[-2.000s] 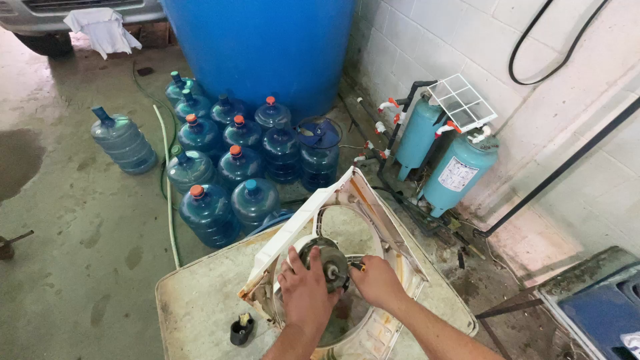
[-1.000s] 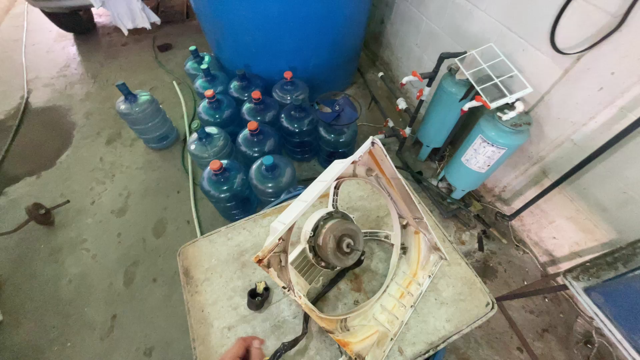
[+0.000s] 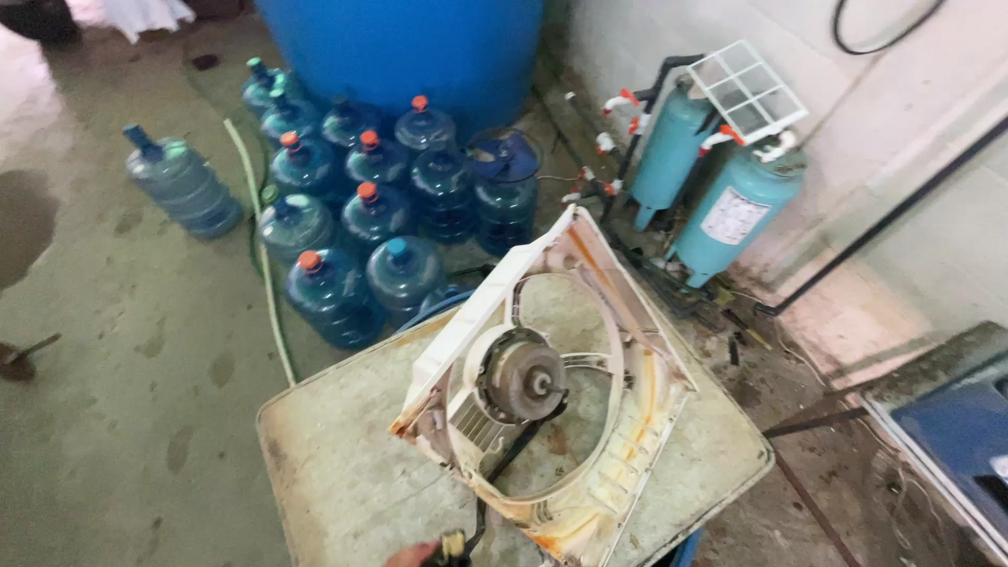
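A sliver of my left hand (image 3: 413, 554) shows at the bottom edge, its fingers on a small black part with a pale yellowish piece (image 3: 453, 543). My right hand is out of view. Just above and to the right, a square off-white plastic fan frame (image 3: 630, 465), stained rusty brown, rests tilted on a worn table (image 3: 339, 449). A round metal electric motor (image 3: 521, 376) with a short shaft sits in the frame's ring. From the motor a black cable (image 3: 516, 453) runs down beside the black part; whether they are joined is unclear.
Several blue water jugs (image 3: 331, 295) stand behind the table, before a big blue tank (image 3: 409, 55). A hose (image 3: 264, 260) lies on the floor at left. Two turquoise filter tanks (image 3: 724, 213) with pipes stand by the wall; a blue-topped object (image 3: 957, 425) is at right.
Both hands were on the motor two seconds ago; the right has left the view. The small black part, which stood on the table left of the frame, is now at my left hand.
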